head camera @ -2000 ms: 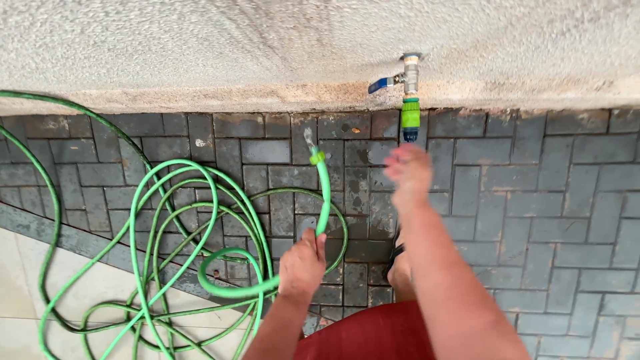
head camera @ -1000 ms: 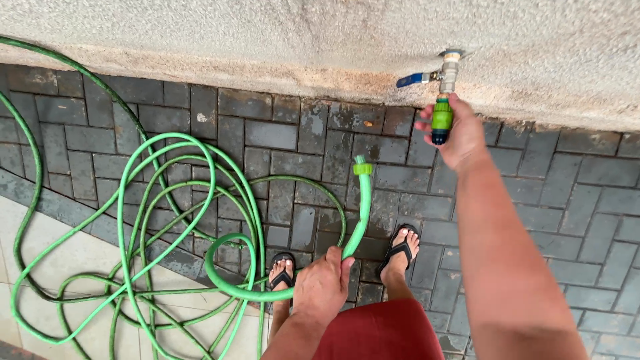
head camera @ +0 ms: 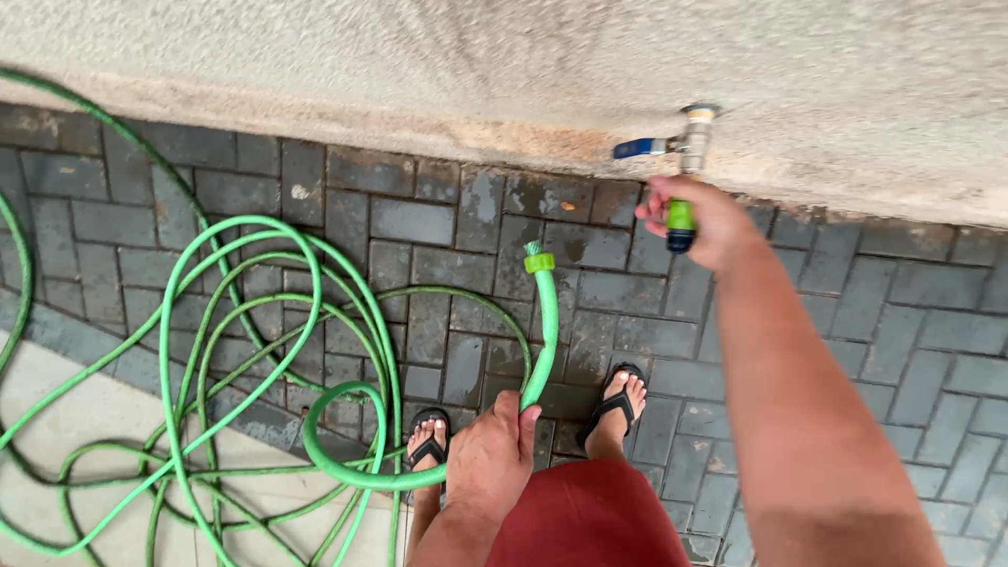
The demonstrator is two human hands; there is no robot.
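My left hand [head camera: 490, 453] is closed around a green garden hose [head camera: 548, 315] a little below its end. On that end sits a lime-green coupling nut [head camera: 539, 262], with a short stub showing beyond it. At the wall, my right hand [head camera: 701, 216] grips a green and black hose connector [head camera: 680, 227] that hangs under a metal tap [head camera: 696, 142]. The tap's blue lever handle [head camera: 639, 148] points left. My fingers partly cover the connector's upper part, and the hose end is apart from it.
Loose coils of green hose [head camera: 165, 339] lie at the left over dark pavers [head camera: 415, 223] and pale tiles [head camera: 102, 409]. A rough plastered wall [head camera: 394, 71] runs across the top. My feet in black flip-flops [head camera: 617, 405] stand below the tap.
My right hand was blurred below the connector two seconds ago; it now holds the connector. My left hand still grips the hose, whose end points up more than a second ago.
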